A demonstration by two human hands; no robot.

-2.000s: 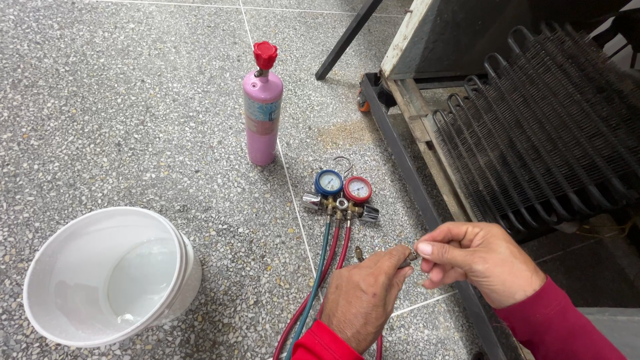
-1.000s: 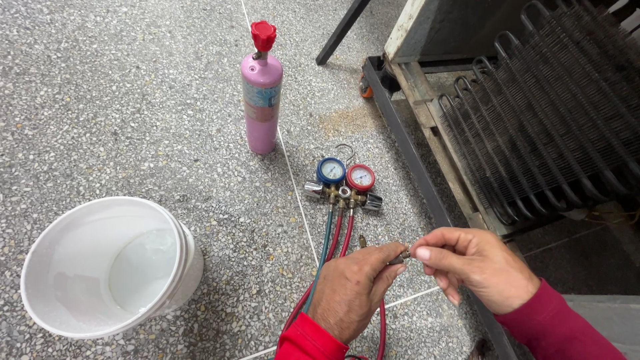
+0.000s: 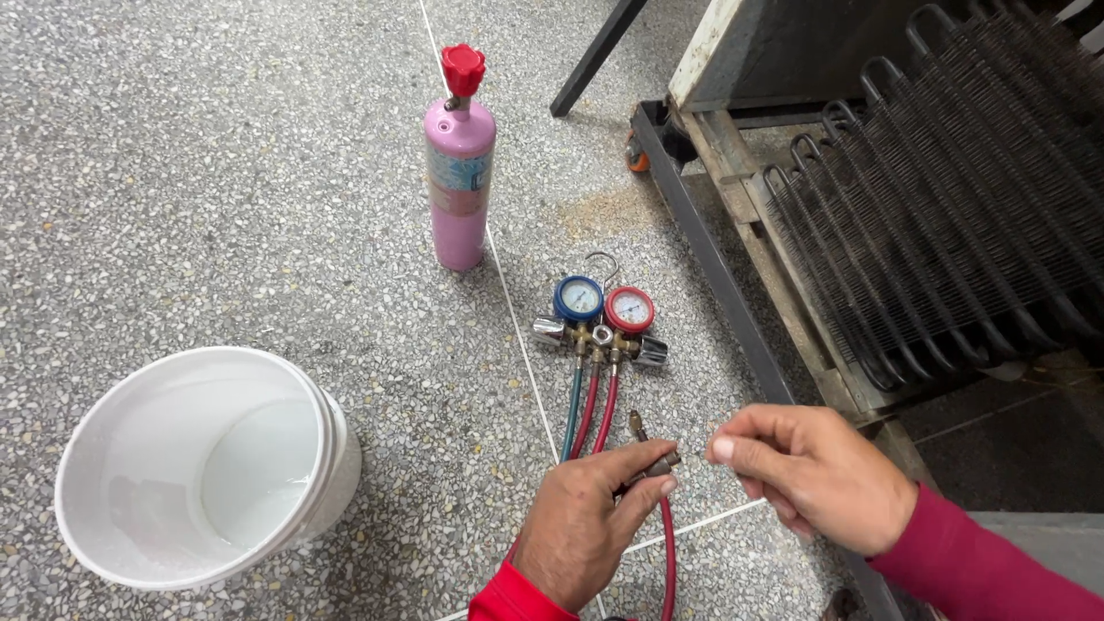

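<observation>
At the lower middle, my left hand point(image 3: 595, 517) pinches a small metal hose fitting point(image 3: 660, 467) between thumb and fingers. My right hand point(image 3: 806, 474) is just right of it, apart from the fitting, thumb against curled fingers; whether something small is between them cannot be told. Beyond my hands a manifold gauge set point(image 3: 601, 332) with a blue and a red gauge lies on the floor. One teal hose point(image 3: 572, 414) and two red hoses point(image 3: 606, 410) run from it toward my left hand. Another brass hose fitting point(image 3: 636, 424) shows just above my left fingers.
A pink gas cylinder point(image 3: 460, 194) with a red valve knob stands beyond the gauges. A white plastic bucket point(image 3: 332, 457) holding some clear liquid is at the left. On the right, a black condenser coil point(image 3: 940, 207) sits over a dark metal frame point(image 3: 716, 250) with an orange caster point(image 3: 638, 153).
My right hand has moved away to the right from the fitting in my left hand; the two hands met there in the earlier frames. The cylinder, gauges and bucket have stayed in place.
</observation>
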